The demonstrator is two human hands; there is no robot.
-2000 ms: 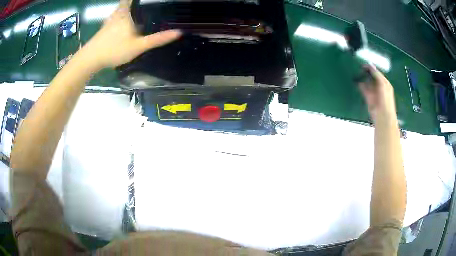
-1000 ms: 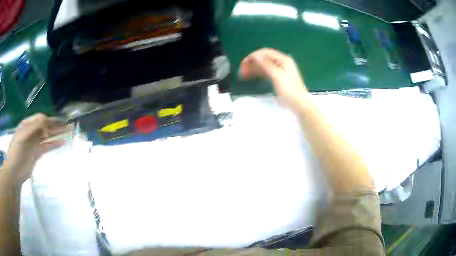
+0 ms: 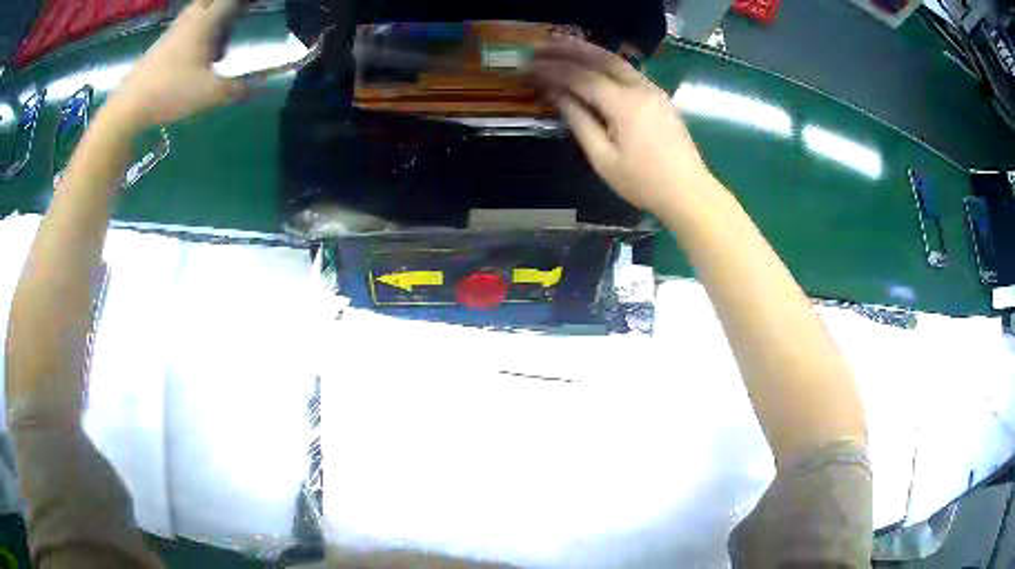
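Note:
The black press machine [image 3: 390, 167] stands in the upper middle, with its orange-brown fixture [image 3: 445, 91] exposed and a pale label on it. My right hand [image 3: 623, 128] reaches over the right end of the fixture. Its fingers are blurred, and I cannot tell whether they hold anything. My left hand [image 3: 178, 72] is at the upper left above the belt. A dark piece and a thin pale rim [image 3: 276, 73], possibly a phone frame, show by its fingers; I cannot tell if it is gripped.
Phone frames lie on the green conveyor [image 3: 746, 167] at left and right [image 3: 926, 217]. The front panel has a red round spot [image 3: 481, 290] between yellow arrows. A white cover [image 3: 534, 445] lies nearest me. A red ribbed tray [image 3: 84, 25] is at upper left.
The view has swung left. My left hand has moved from the white cover up to the belt. My right hand has moved from beside the press to over the fixture.

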